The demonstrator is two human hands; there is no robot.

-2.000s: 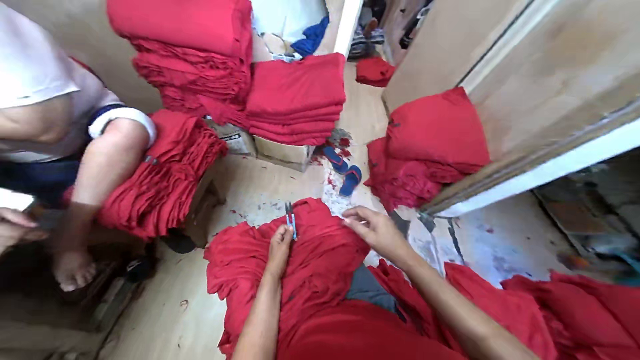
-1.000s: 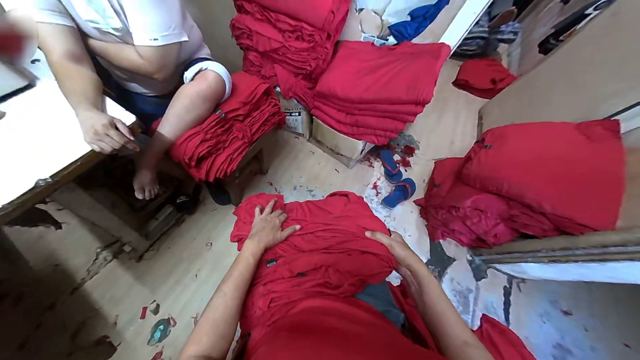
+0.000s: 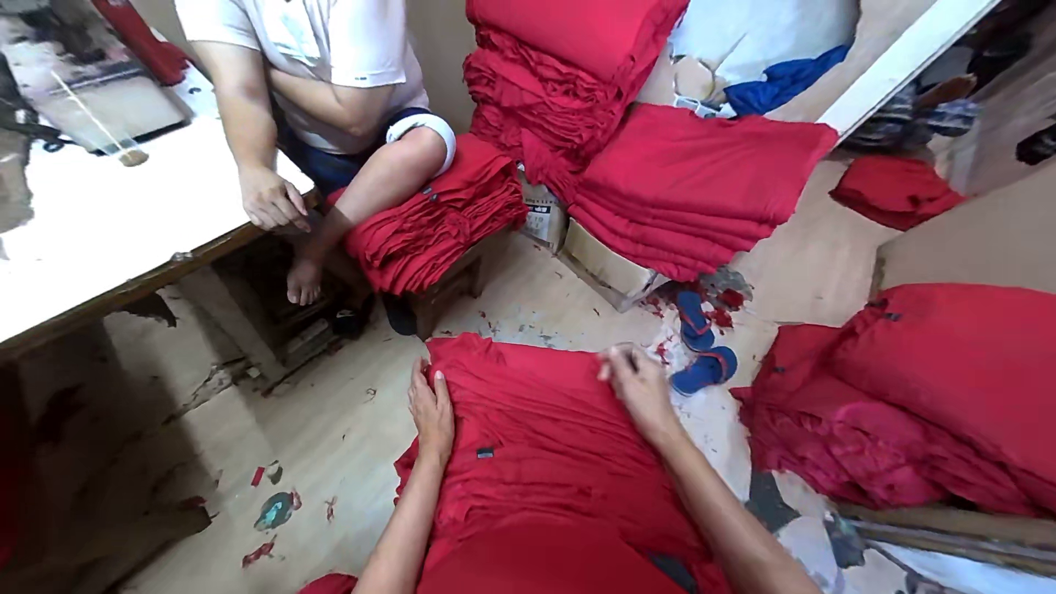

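Red cloth garments [image 3: 544, 412] lie spread in a layered heap over my lap, with a small dark label [image 3: 485, 453] showing on one. My left hand [image 3: 433, 408] rests along the heap's left edge, fingers extended and touching the fabric. At the upper right corner of the cloth is my right hand [image 3: 637, 384], its fingers bent and slightly blurred; whether it pinches the fabric there cannot be made out. No tool shows in either hand.
A person [image 3: 330, 91] sits at the upper left by a white-topped table [image 3: 107, 239]. Folded red garment stacks [image 3: 701, 181] stand ahead on boxes; another red pile [image 3: 949, 388] is at right. Blue flip-flops [image 3: 705, 371] and scraps lie on the floor.
Two seconds ago my left hand held small thread snips; they are out of sight now. My left hand has gone from flat on top of the cloth to its left edge. The view has swung left.
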